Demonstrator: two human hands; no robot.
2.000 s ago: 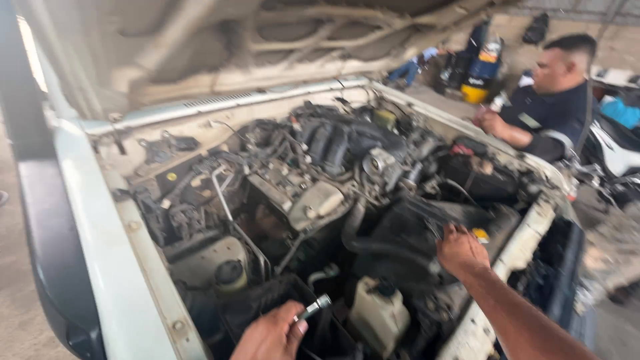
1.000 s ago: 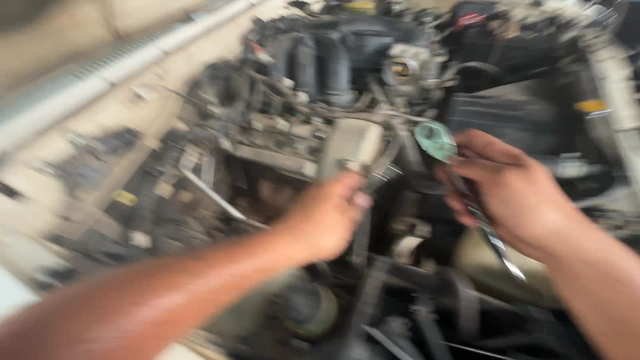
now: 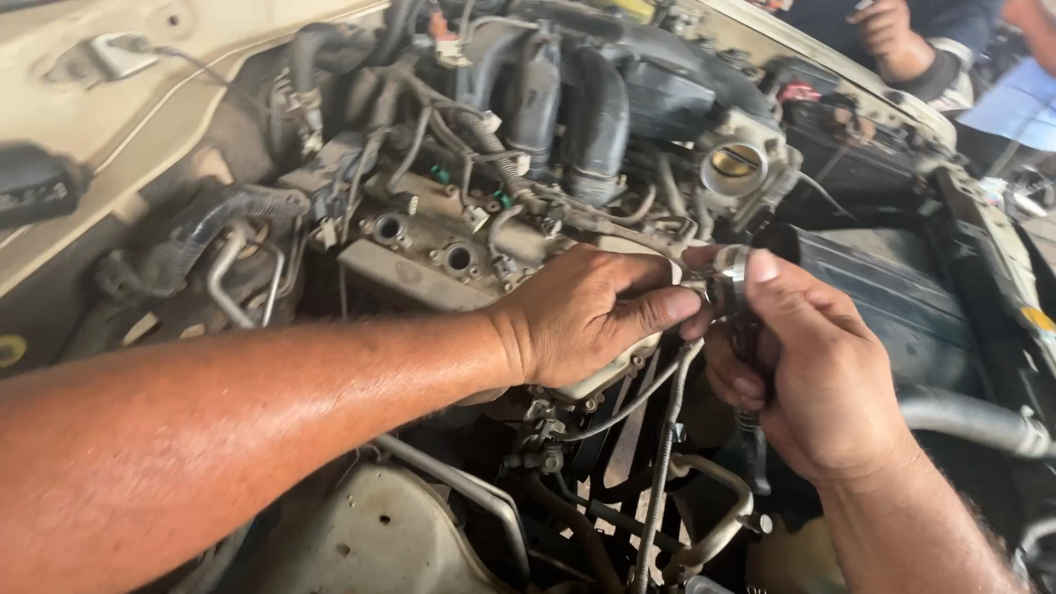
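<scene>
My right hand point(image 3: 813, 355) is closed around a ratchet wrench point(image 3: 730, 280), its round metal head upright beside the thumb. Against that head, the fingers of my left hand point(image 3: 594, 309) hold a small metal piece, probably a socket; most of it is hidden by the fingers. Both hands are over the valve cover point(image 3: 421, 276) of a car engine, whose round holes show left of my left hand. Behind them are the black intake manifold point(image 3: 598, 115) and the throttle body point(image 3: 734, 165) with a brass-coloured plate.
Hoses, a wiring harness point(image 3: 495, 153) and metal pipes point(image 3: 470, 487) surround the hands. A black plastic housing point(image 3: 891, 289) lies at the right. Beyond the fender, another person's hand point(image 3: 895, 37) and a further person's arm show at the upper right.
My hands have come together at the wrench head; one second ago they were apart, with the wrench in my right hand. Two seconds ago a metal tool was in my left hand. The view has moved closer.
</scene>
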